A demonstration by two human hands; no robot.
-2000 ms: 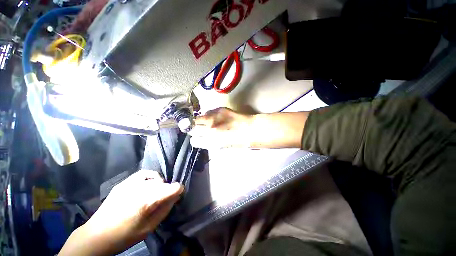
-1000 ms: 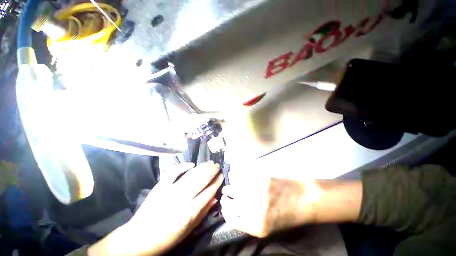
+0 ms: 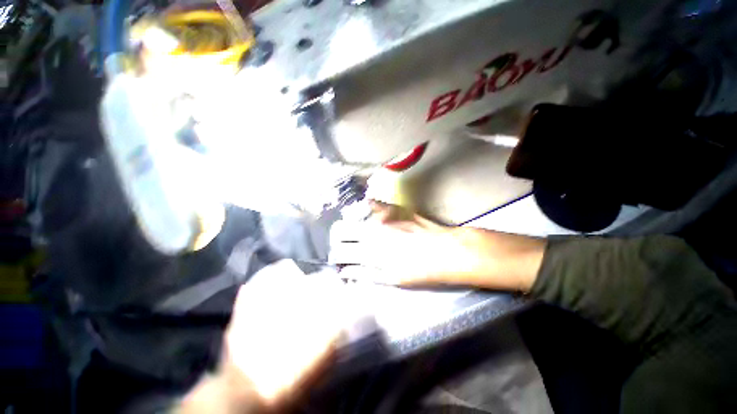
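Note:
The dark garment piece (image 3: 355, 346) lies at the table's front edge, partly under my left hand and blurred. My left hand (image 3: 283, 327) is closed around part of it, left of and below the needle area. My right hand (image 3: 396, 249) lies just below the presser foot and needle area (image 3: 349, 191), its fingertips close to the metal. Strong glare hides its fingers and any cloth under them, so its grip cannot be told. The white sewing machine (image 3: 388, 113) with red lettering stands above my hands.
A work lamp (image 3: 145, 170) glares at left. A yellow coil (image 3: 202, 36) sits on the machine head. A red scissors handle (image 3: 406, 158) shows under the arm. A black phone (image 3: 598, 158) stands at right. Grey-black cloth (image 3: 81, 242) is heaped at left. A ruler strip (image 3: 452, 318) edges the table.
The view has shifted. Since one second ago my left hand has moved down and away from the needle, while my right hand has moved up close to it. The hands are now farther apart.

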